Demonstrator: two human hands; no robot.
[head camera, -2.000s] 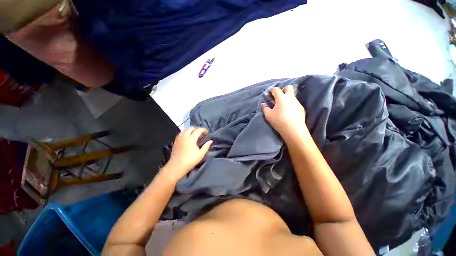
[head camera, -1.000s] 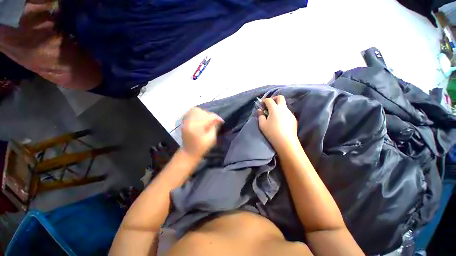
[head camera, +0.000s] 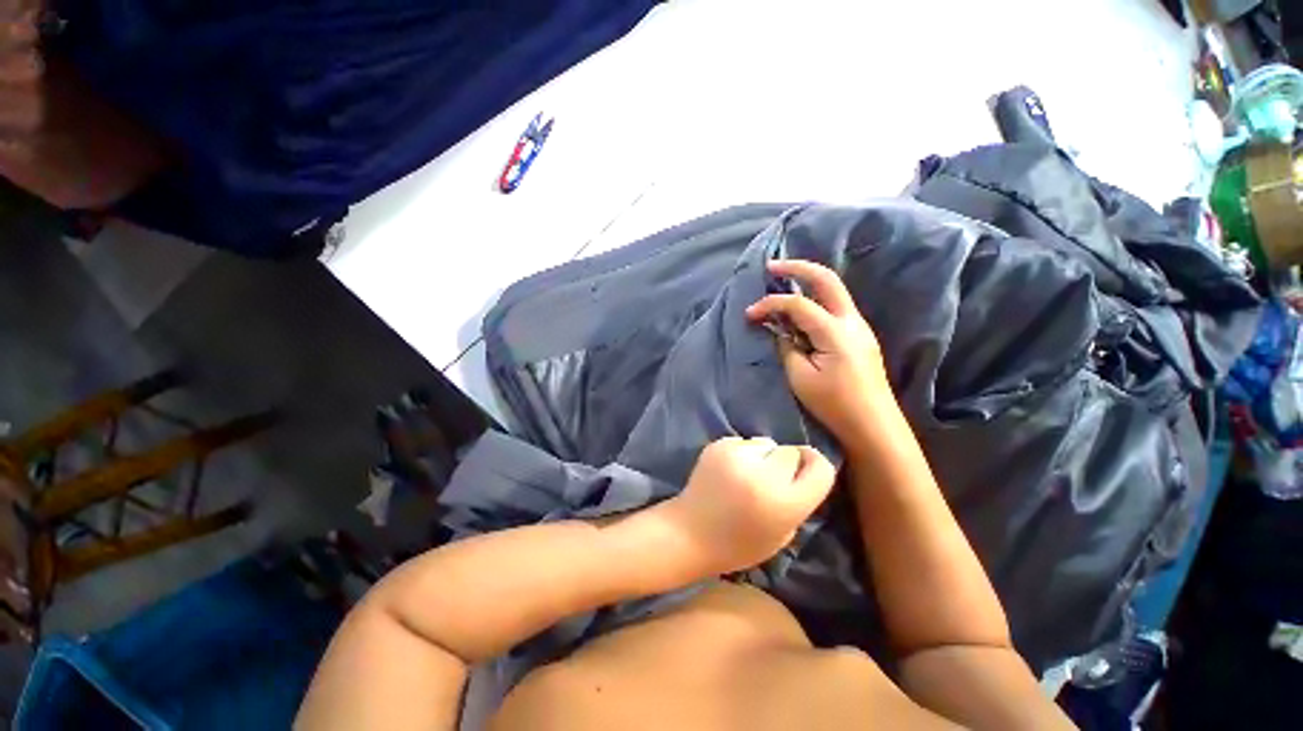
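A grey garment (head camera: 686, 329) with matte shell and shiny lining lies across the table edge and against my body. My left hand (head camera: 755, 497) is closed in a fist on the cloth close to my body, with cloth at its curled fingers. My right hand (head camera: 836, 350) is above it, over the matte cloth beside the lining. Small thread snips (head camera: 786, 334) show dark and partly hidden in its palm, with thumb and forefinger apart. No loose thread can be made out.
Red and blue snips (head camera: 525, 154) lie on the white table (head camera: 615, 122). Navy garments (head camera: 329, 100) and part of a person are at upper left. A blue bin (head camera: 157, 657) and wooden stool (head camera: 129, 471) stand lower left. Tape rolls (head camera: 1265, 200) are at right.
My left hand has moved right and towards my body, beneath my right hand, and the matte cloth is drawn with it. My right hand's fingers have opened somewhat. The view has shifted right.
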